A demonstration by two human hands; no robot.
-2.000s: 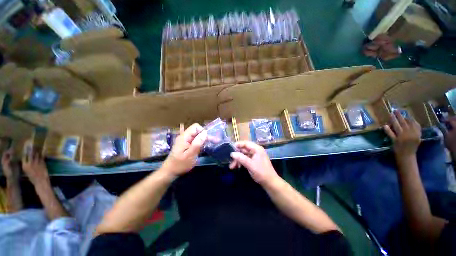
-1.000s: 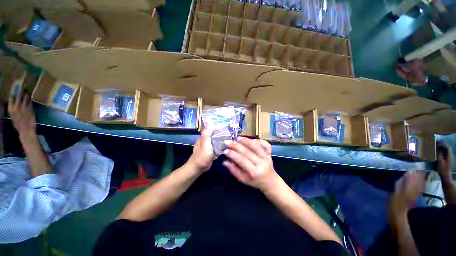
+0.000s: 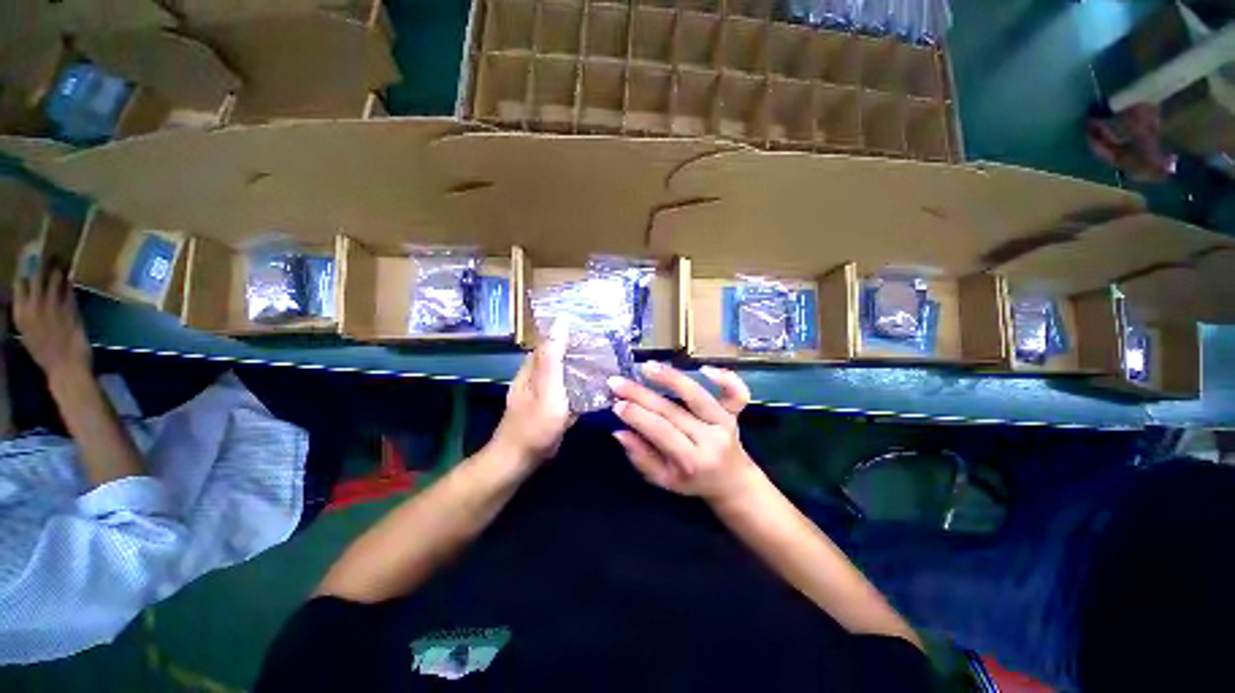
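Note:
My left hand (image 3: 538, 404) grips a bagged device (image 3: 592, 368) by its left side, in front of a mailer box (image 3: 665, 305). The dark block shows through shiny, crinkled plastic whose top reaches over the box. My right hand (image 3: 687, 431) is at the bag's right side, thumb and fingertips at its edge; whether it grips the bag is unclear. Something blue and dark shows in the box behind the bag, partly hidden. Neighbouring boxes hold bagged devices on blue items, such as the bagged device (image 3: 765, 318) to the right.
Box lids (image 3: 569, 176) stand up behind the row. A divider tray (image 3: 704, 125) lies beyond, with bagged devices at its far right. More open boxes (image 3: 203, 61) are at the upper left. A person's hand (image 3: 52, 325) is at the far left, another person's hand (image 3: 1135, 140) at the upper right.
Since two seconds ago, the bagged device has turned more upright, with my left hand lower beside it. The view has shifted. The hands of the person at the right have left view.

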